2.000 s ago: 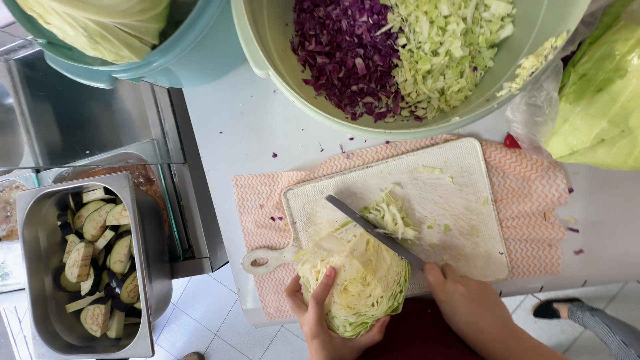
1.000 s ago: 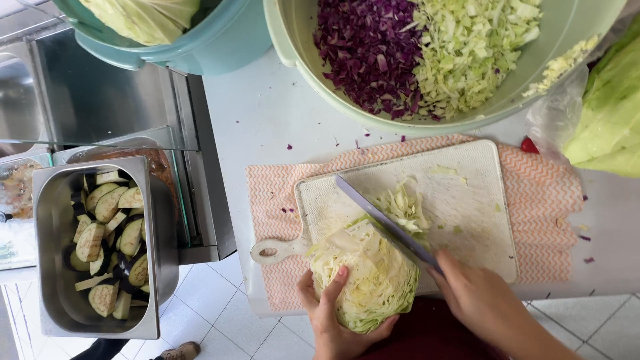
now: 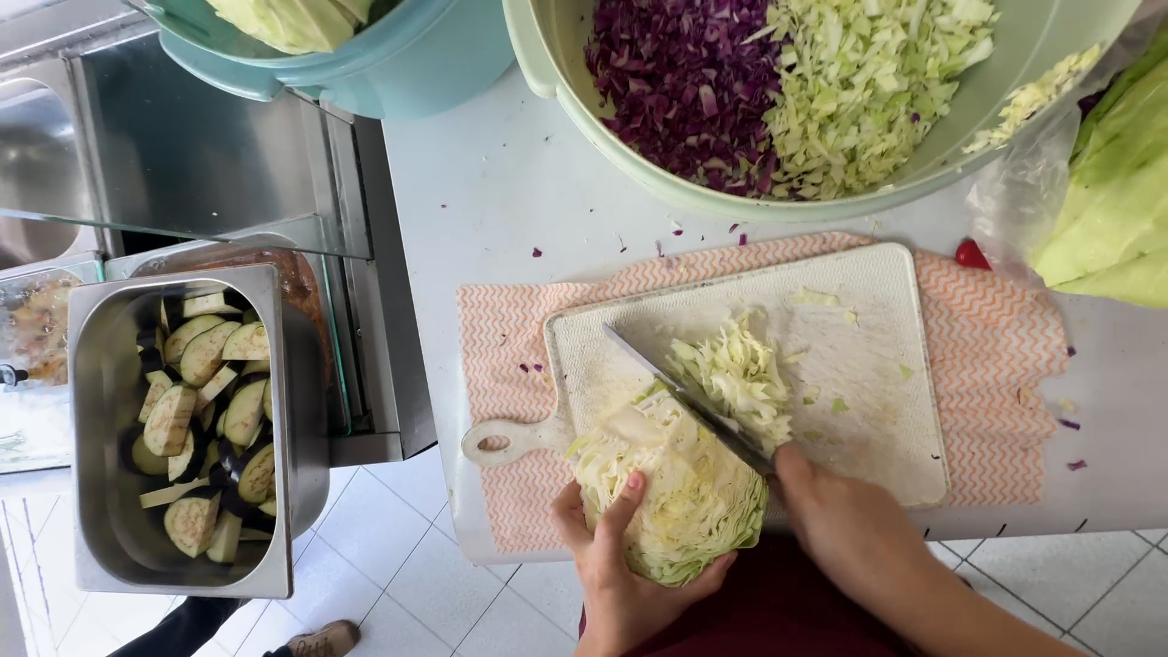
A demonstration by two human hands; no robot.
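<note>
My left hand (image 3: 620, 566) grips a cut head of pale green cabbage (image 3: 675, 484) at the near left edge of the white cutting board (image 3: 858, 401). A kitchen knife (image 3: 684, 397) is held in my right hand (image 3: 835, 511); its blade lies along the cut side of the head, tip toward the upper left. Shredded cabbage (image 3: 739, 370) is heaped on the board right beside the blade. Under the board lies an orange-and-white zigzag cloth (image 3: 995, 383). The knife's handle is mostly hidden by my right hand.
A pale green tub (image 3: 584, 119) holds chopped purple and green cabbage. Beyond the table's left edge are a blue tub (image 3: 429, 64) with cabbage and a steel pan (image 3: 87, 438) of cut eggplant. More cabbage (image 3: 1113, 210) lies at right. A person's shoe (image 3: 324, 639) shows below.
The shredded pile beside the blade has grown since two seconds ago. Both hands keep hold of the cabbage and the knife. A person's leg and shoe have come further into view at lower left.
</note>
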